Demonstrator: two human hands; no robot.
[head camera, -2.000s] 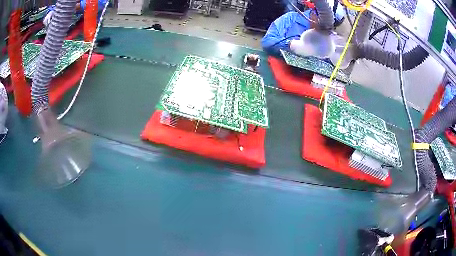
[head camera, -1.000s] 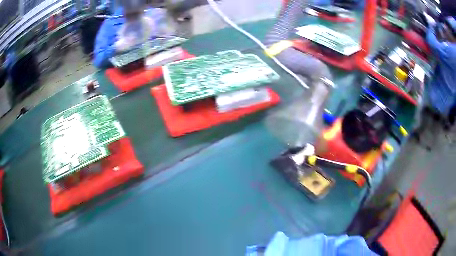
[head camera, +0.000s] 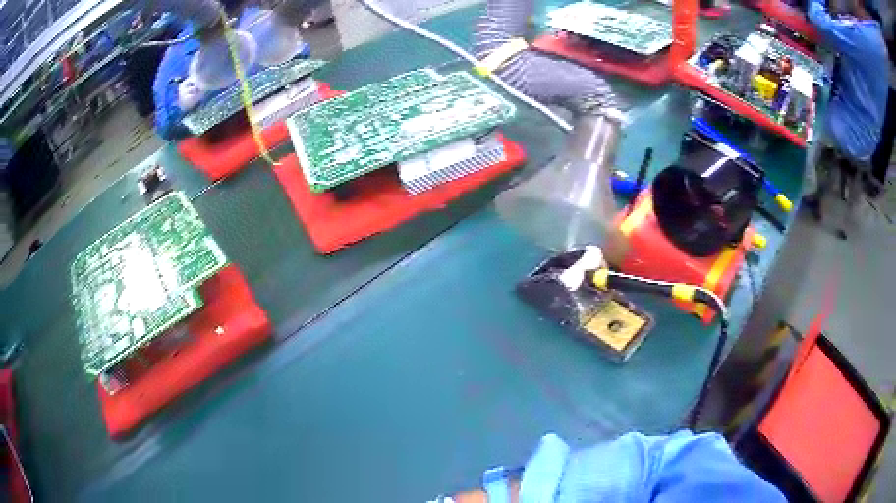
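Observation:
A green printed circuit board (head camera: 398, 130) lies on a red pallet (head camera: 334, 228), with a silvery finned heat sink (head camera: 454, 162) under it. Another green circuit board (head camera: 147, 280) sits on a red pallet (head camera: 187, 363) at the left. The soldering iron (head camera: 644, 286), black with yellow bands, rests in its dark stand (head camera: 555, 292), beside a brass-coloured square tray (head camera: 616, 326). My right arm, in a blue sleeve with a light blue wrist band, enters at the bottom edge; the hand is cut off and its fingers are hidden. My left hand is not in view.
A clear fume funnel (head camera: 575, 192) hangs just behind the iron stand. A black reel (head camera: 702, 208) sits in a red-orange holder to its right. A red-backed chair (head camera: 820, 422) is at lower right. A person in blue (head camera: 855, 88) stands at upper right; another works opposite at upper left.
The view has swung to the right since the oldest frame, and the iron stand now shows fully. My blue sleeve has come into view at the bottom, with the wrist band now showing.

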